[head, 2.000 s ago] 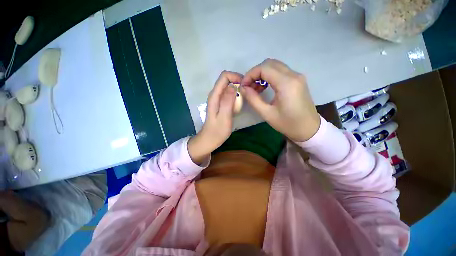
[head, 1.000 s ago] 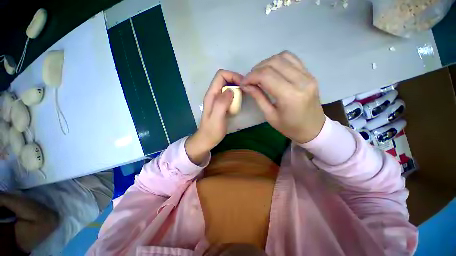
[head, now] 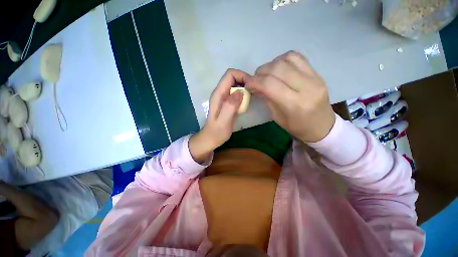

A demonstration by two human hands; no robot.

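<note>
A cream oval unit [head: 244, 102] is held upright over the near edge of the grey-white sheet. My left hand [head: 221, 108] is shut on it, with thumb and fingers around its sides. My right hand [head: 294, 95] is at the upper end of the unit, its thumb and index fingertips pinched together and touching or almost touching it. Whether a small piece is between my right fingertips cannot be seen; the fingers hide it. The unit's upper end is partly covered by fingers.
Several cream units with cords [head: 29, 152] lie on the white sheet at left. Cream chips [head: 285, 2] and a clear bag of chips [head: 419, 19] are at the far side. An open carton [head: 434, 125] with glossy white items [head: 386, 120] stands right. A person's arm [head: 37, 221] is lower left.
My right hand has closed in over the unit's upper end, with its fingers curled more. The unit's dark marks, seen earlier, are now hidden. The whole view has shifted slightly.
</note>
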